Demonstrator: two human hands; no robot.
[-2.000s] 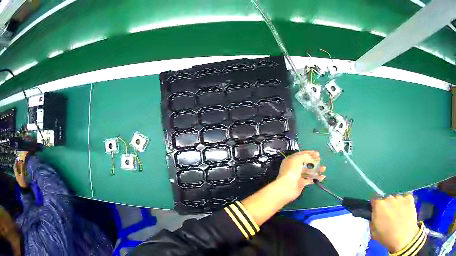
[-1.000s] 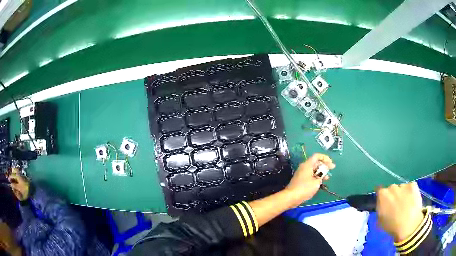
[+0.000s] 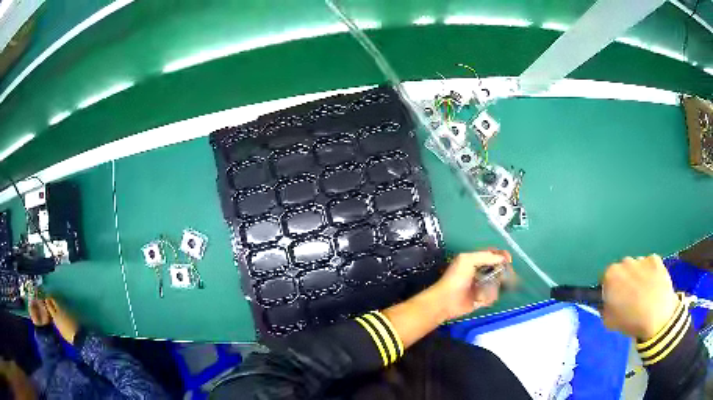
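My left hand [image 3: 467,283] holds a small wired module [image 3: 489,272] near the front edge of the bench, right of the black tray; the module is blurred. My right hand [image 3: 641,297] is closed around the black handle of a long-tipped hand tool [image 3: 577,294], to the right of my left hand. The tool points left; its thin shaft is blurred, and I cannot tell whether it touches the module. Several wired modules [image 3: 467,158] lie in a loose group right of the tray. Three more modules [image 3: 180,276] lie left of it.
The black blister tray [image 3: 328,211] lies on the green bench. A clear hose [image 3: 469,187] hangs across the view. A blue bin [image 3: 606,351] with white pieces is below the bench edge. A brown box [image 3: 698,133] is far right. A neighbour's hands [image 3: 59,316] and a black test box [image 3: 64,219] are left.
The view has shifted, moving the tray and loose modules leftward in the picture. The module in my left hand has turned. The hose hangs differently. Both hands keep their holds.
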